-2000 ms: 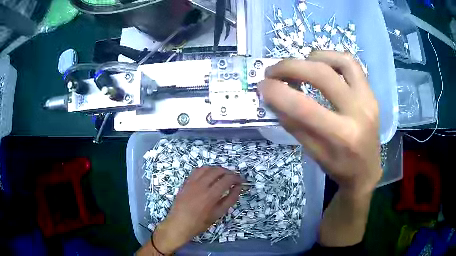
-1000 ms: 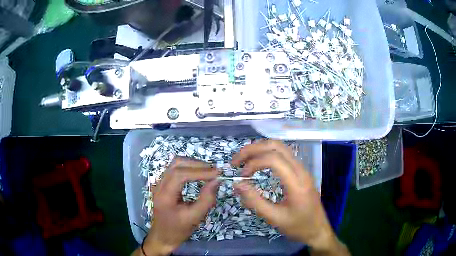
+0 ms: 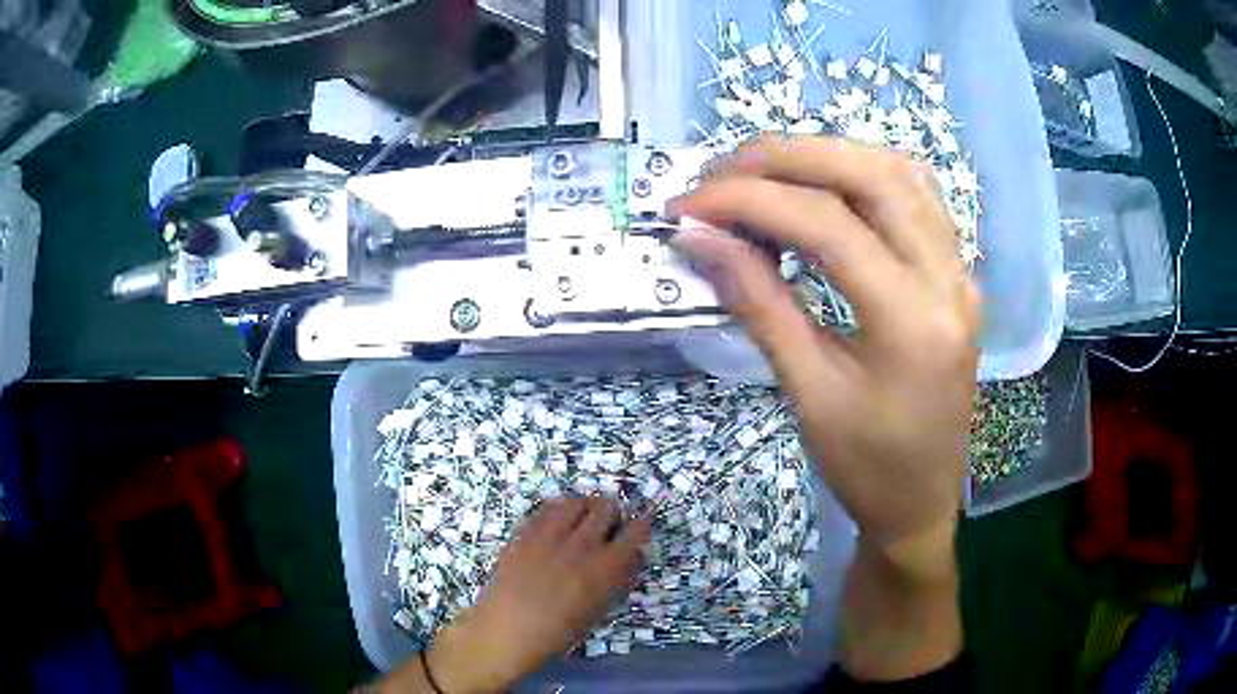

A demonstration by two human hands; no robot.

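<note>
My right hand (image 3: 868,298) is at the right end of the assembly fixture (image 3: 434,292). Its thumb and index finger pinch a small leaded component (image 3: 686,224), whose thin leg points left at the nest (image 3: 620,203) beside the green spot. Most of the part is hidden by the fingers. My left hand (image 3: 563,569) rests on the pile in the lower tub (image 3: 356,502), fingertips curled down among the white-headed parts. Whether it grips one cannot be told.
The upper tub (image 3: 1038,271) with similar parts lies behind my right hand. The vibratory bowl (image 3: 339,61) is at the top. A small-parts bin (image 3: 1011,427) is right of the lower tub, with clear boxes (image 3: 1119,258) farther right.
A second ago both hands met over the lower tub around a component. My right hand has since moved up to the nest with a part. My left hand has lowered onto the pile.
</note>
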